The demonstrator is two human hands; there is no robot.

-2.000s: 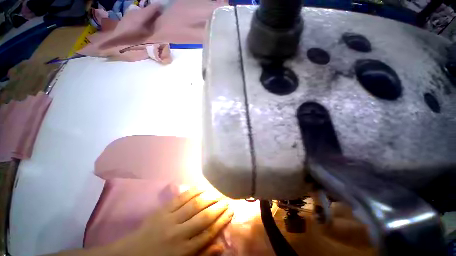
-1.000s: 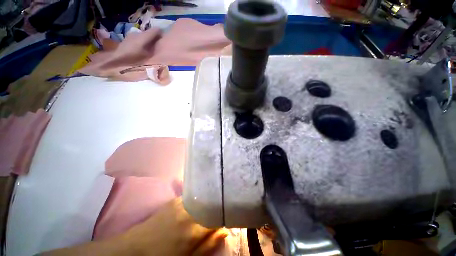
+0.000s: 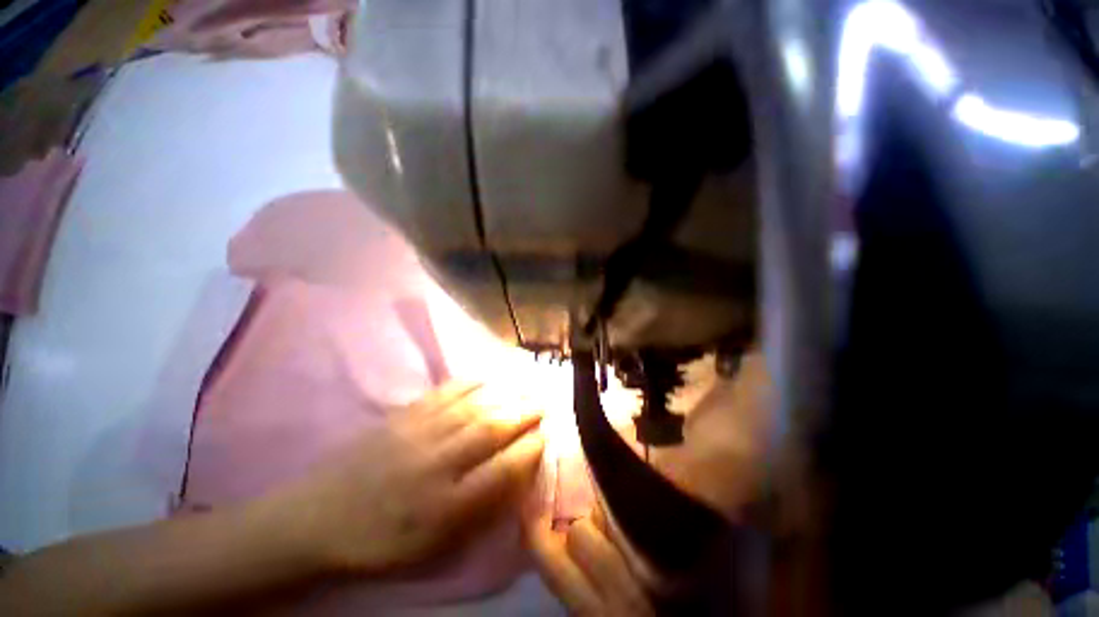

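The large pink cloth panel (image 3: 289, 398) lies on the white table at the left of the machine head, its right part in the lamp glow under the needle area. My left hand (image 3: 410, 482) lies flat on it, palm down, fingertips close to the glow. Fingers of my right hand (image 3: 591, 566) show at the bottom, beside a narrow stitched strip of pink cloth (image 3: 566, 488); the rest is hidden by the machine and its dark curved part. Whether they grip the cloth is unclear. The presser and needle parts (image 3: 657, 410) are blurred.
The white-grey sewing machine head (image 3: 542, 145) blocks the upper middle. A blurred shiny metal bar (image 3: 801, 301) stands close at right. Another pink piece (image 3: 36, 235) lies at the left table edge, and more pink cloth (image 3: 247, 27) at the back.
The view has tipped down and closer to the needle. My left hand, mostly blurred or cut off a second ago, now shows on the panel. Fingers of my right hand have come into view.
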